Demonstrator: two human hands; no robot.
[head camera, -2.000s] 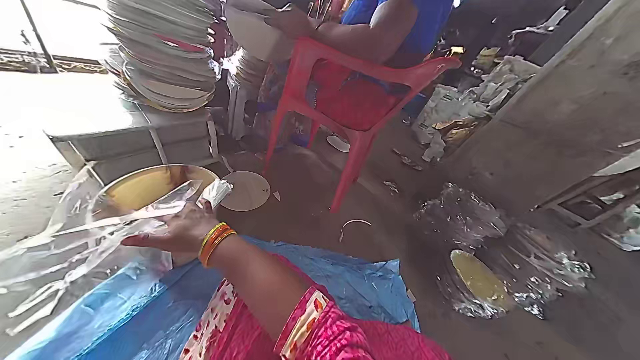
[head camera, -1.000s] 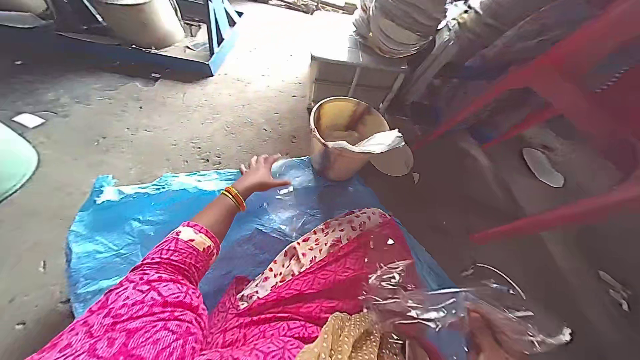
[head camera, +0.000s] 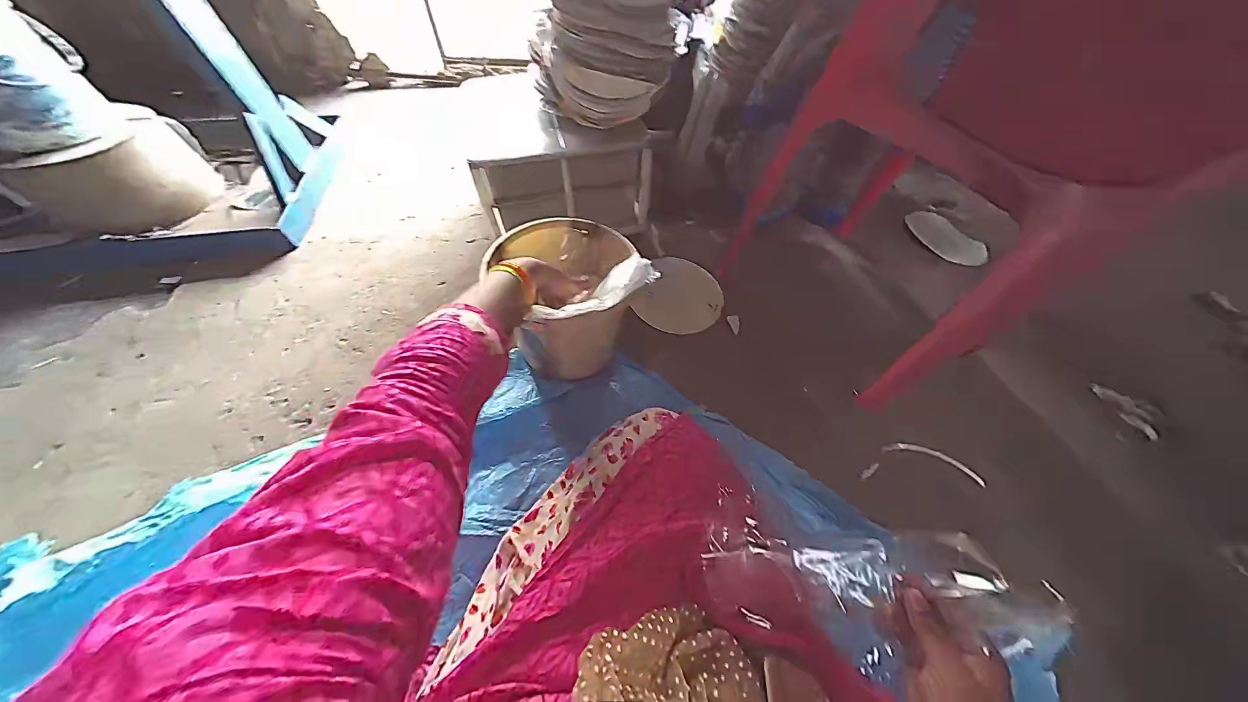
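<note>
My left hand (head camera: 558, 283), with yellow and orange bangles at the wrist, reaches over the rim into a tan bucket (head camera: 570, 341); its fingertips are partly hidden, so its grip is unclear. A crumpled white cloth or sheet (head camera: 624, 283) hangs over the bucket's right rim beside those fingers. Low at the right, my right hand (head camera: 941, 643) holds clear plastic film (head camera: 848, 575) that spreads over my pink clothing. The bucket stands at the far edge of a blue plastic sheet (head camera: 536, 419).
Behind the bucket, a low table (head camera: 565, 175) bears a stack of round discs (head camera: 604, 68). A round flat disc (head camera: 680, 295) lies on the floor beside the bucket. A red plastic chair (head camera: 975, 156) stands at the right, and a blue metal frame (head camera: 312, 185) at the left.
My left hand has moved from over the blue sheet into the bucket. My right hand still has the clear film. Two seconds ago, my left hand was at clear film beside the bucket.
</note>
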